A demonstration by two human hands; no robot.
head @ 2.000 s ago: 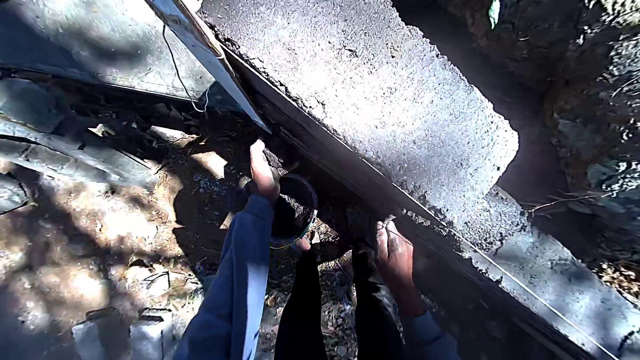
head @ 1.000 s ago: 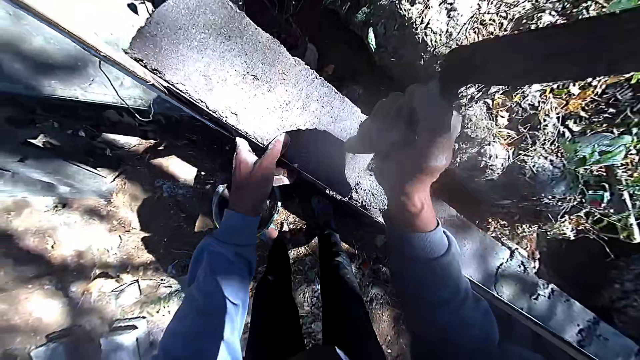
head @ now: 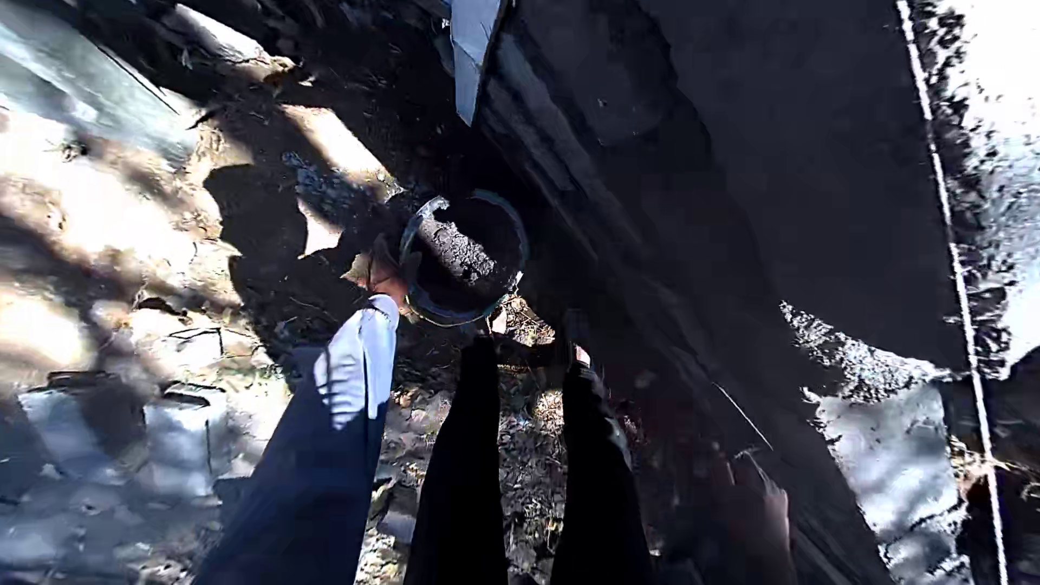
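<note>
A round bucket stands on shaded ground in front of my feet, with grey, crumbly wet mortar inside. At its left rim is my left hand, which appears to grip the edge; its fingers are partly lost in shadow. My right hand is low at the right beside the wall, dark and blurred. Whether it holds anything cannot be made out. A long masonry wall runs down the right side, mostly in shade, with a rough sunlit mortar patch near its far edge.
A taut white string runs along the wall. A pale board juts in at the top. Two blocks lie at the lower left, and a pale sheet is at the upper left. Leaves and rubble cover the ground around my legs.
My left hand has moved from the wall's edge to the bucket. My right hand, raised over the wall a second ago, is now low beside it. The view has shifted strongly.
</note>
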